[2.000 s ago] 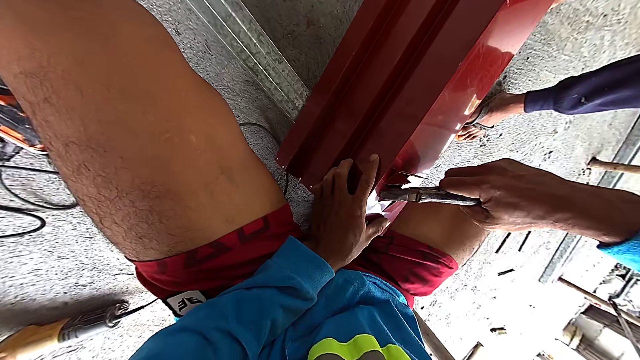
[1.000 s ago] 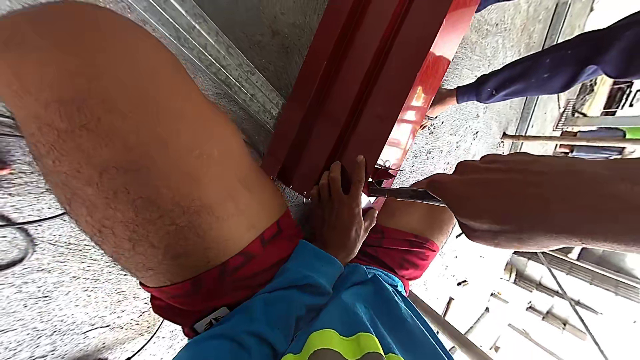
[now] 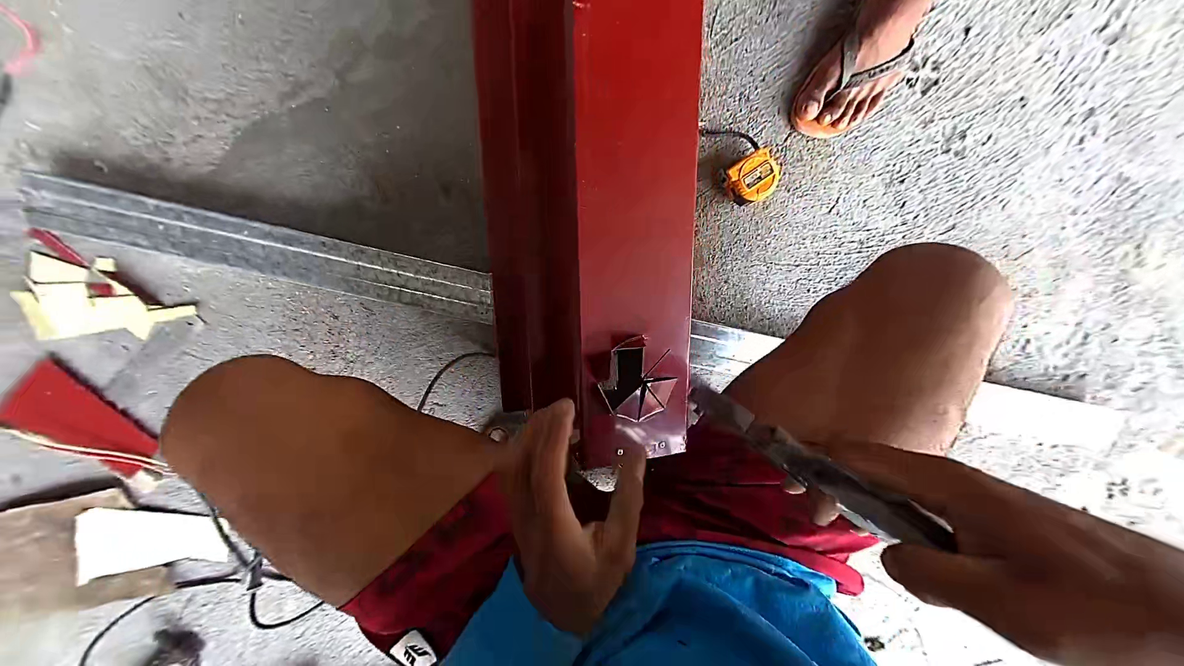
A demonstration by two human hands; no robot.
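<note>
A long red sheet-metal channel (image 3: pixel 638 203) runs away between my bare knees, its near end at my lap. Close to that end its flat face has a jagged hole with cuts fanning out and bent flaps. My left hand (image 3: pixel 573 518) rests at the near end, thumb and fingers on the metal's edge. On the right, my right hand (image 3: pixel 1008 546) grips a dark metal hand tool (image 3: pixel 823 472), probably snips or pliers; its tip is just right of the channel, beside the hole.
A galvanized metal profile (image 3: pixel 259 245) crosses under the channel. An orange tape measure (image 3: pixel 751 176) lies right of it, near another person's sandalled foot (image 3: pixel 856 79). Red scrap (image 3: pixel 79 416), yellowish pieces (image 3: pixel 74 296), a white sheet (image 3: pixel 148 541) and black cords lie at left.
The view has turned and shifted a lot. The tool, earlier at the channel's end beside my left fingers, is now off the metal to the right. The cut hole now shows plainly.
</note>
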